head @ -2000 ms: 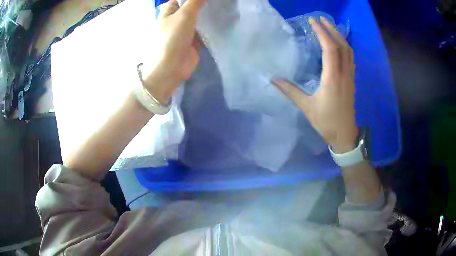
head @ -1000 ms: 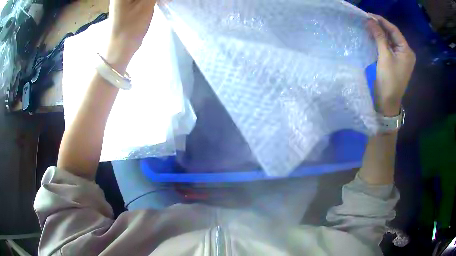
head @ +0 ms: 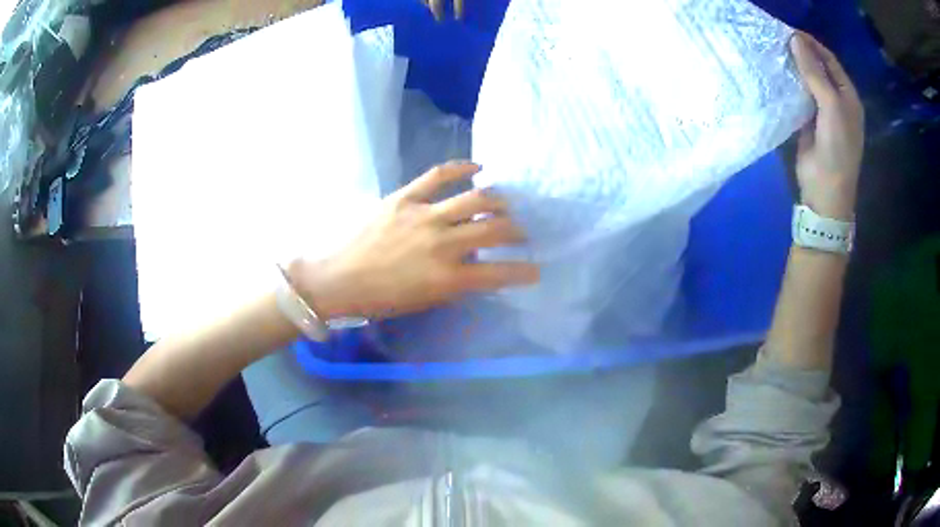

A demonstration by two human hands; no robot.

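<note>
A whitish, shiny bubble bag (head: 639, 103) hangs over the blue plastic tote (head: 737, 247). My right hand (head: 833, 124) grips its upper right edge. My left hand (head: 423, 247) is at the bag's lower left, fingers spread and slightly blurred; whether it touches the bag is unclear. A bright white stack of bubble bags (head: 247, 185) lies at the left, partly behind my left forearm. More thin, milky bags (head: 588, 299) show in the tote below the held bag.
A worn wooden bench (head: 155, 51) at the upper left holds dark cables (head: 98, 134) and clear crumpled plastic (head: 21, 93). Fingertips of another person (head: 445, 8) show at the top edge. The tote's near rim (head: 464, 367) runs in front of my lap.
My left hand has left the bag's upper left corner and come down toward its lower left side. My right hand keeps its grip on the right edge. Fingertips have appeared at the top.
</note>
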